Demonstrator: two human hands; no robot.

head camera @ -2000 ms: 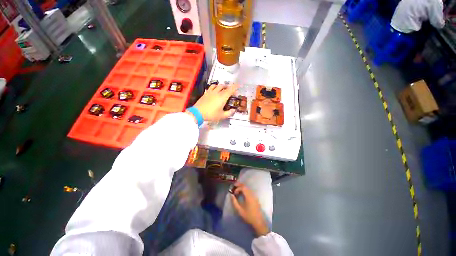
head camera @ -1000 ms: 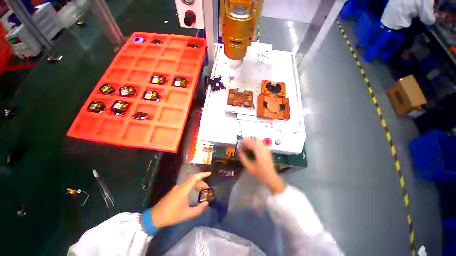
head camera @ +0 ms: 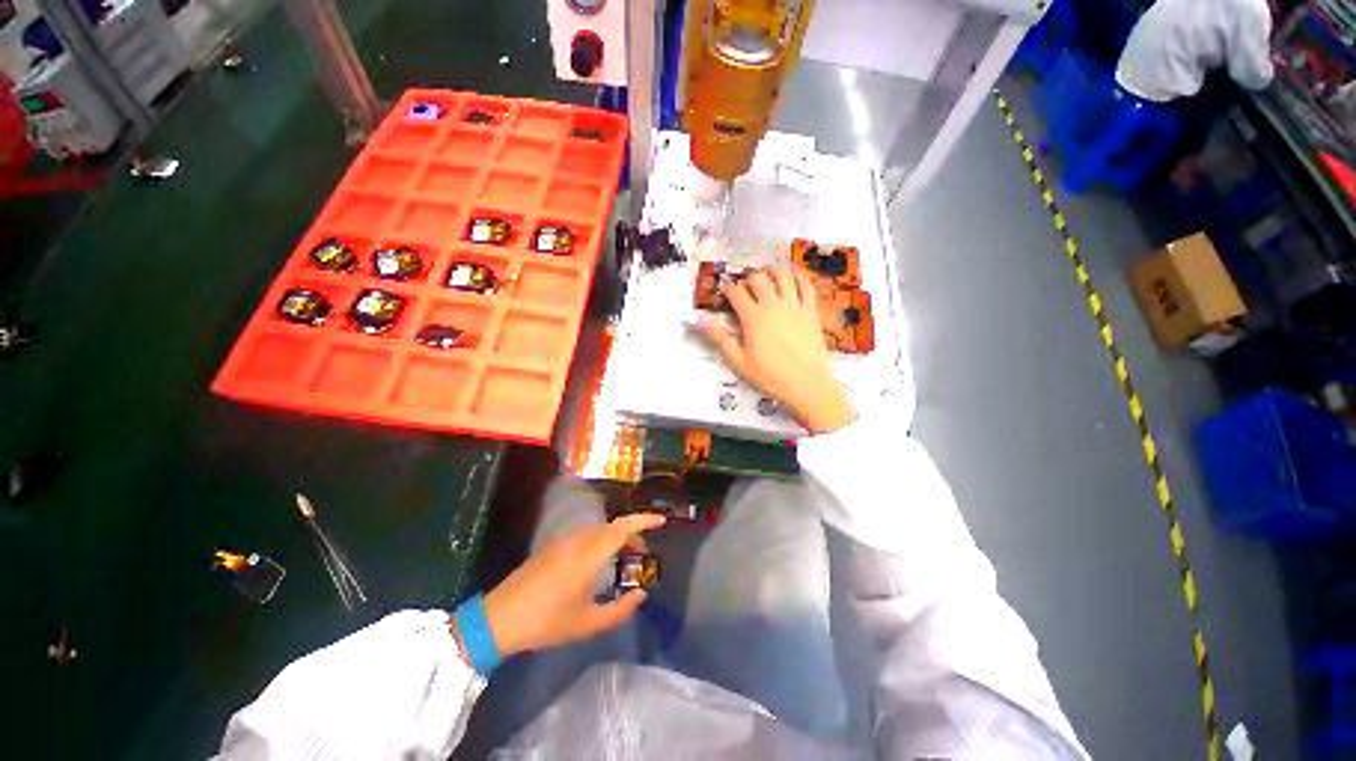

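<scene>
My left hand [head camera: 573, 584], with a blue wrist strap, holds a black watch housing [head camera: 638, 571] with gold patches over my lap. My right hand [head camera: 773, 339] reaches over the white press base [head camera: 669, 372]. Its fingertips are at the left orange-brown fixture block [head camera: 709, 286], where a small dark and pale part shows under them. Whether the fingers grip this part I cannot tell. The second fixture block [head camera: 851, 318], with dark spots, is right of the hand and partly hidden by it.
A red-orange tray [head camera: 390, 381] with several black units lies on the left. Tweezers [head camera: 330, 550] and a clear-edged part with an orange tail [head camera: 250, 570] lie on the green mat. The brass press cylinder [head camera: 738, 89] hangs above the base. A small black part [head camera: 656, 247] lies left of the fixtures.
My left hand has come back from the left fixture block to my lap with the housing. My right hand has moved from my lap up and forward to that block.
</scene>
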